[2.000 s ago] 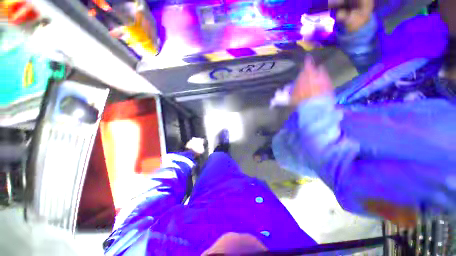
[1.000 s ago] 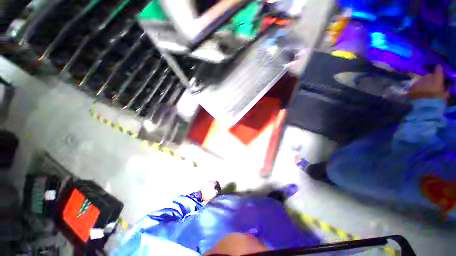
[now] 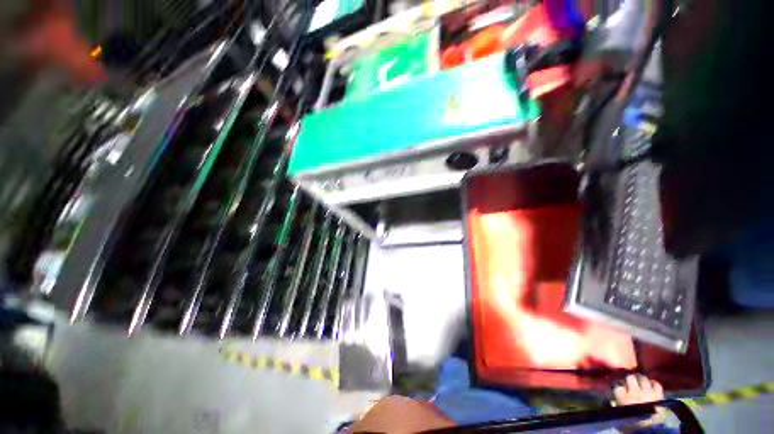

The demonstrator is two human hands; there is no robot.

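A black tote with a red bottom (image 3: 518, 297) lies in front of me in the head view. One bare hand (image 3: 638, 391), apparently my right hand, is at its near rim, low on the right. The fingers overlap the rim; blur and the dark bar below them hide whether they grip it. My left hand is not in view. A grey metal tray or panel with rows of small holes (image 3: 645, 271) lies tilted across the tote's right side. Its upper part is blurred and partly hidden by a dark shape.
A green-topped bench (image 3: 407, 123) stands beyond the tote. Dark upright racks with metal bars (image 3: 212, 220) stand at the left. Yellow-black floor tape (image 3: 280, 364) runs in front of them. A large dark shape (image 3: 721, 119), perhaps a person's clothing, fills the upper right.
The view has swung left; the racks and green bench now fill more of it, and the purple booth is out of view. A hand now shows at the tote's near rim.
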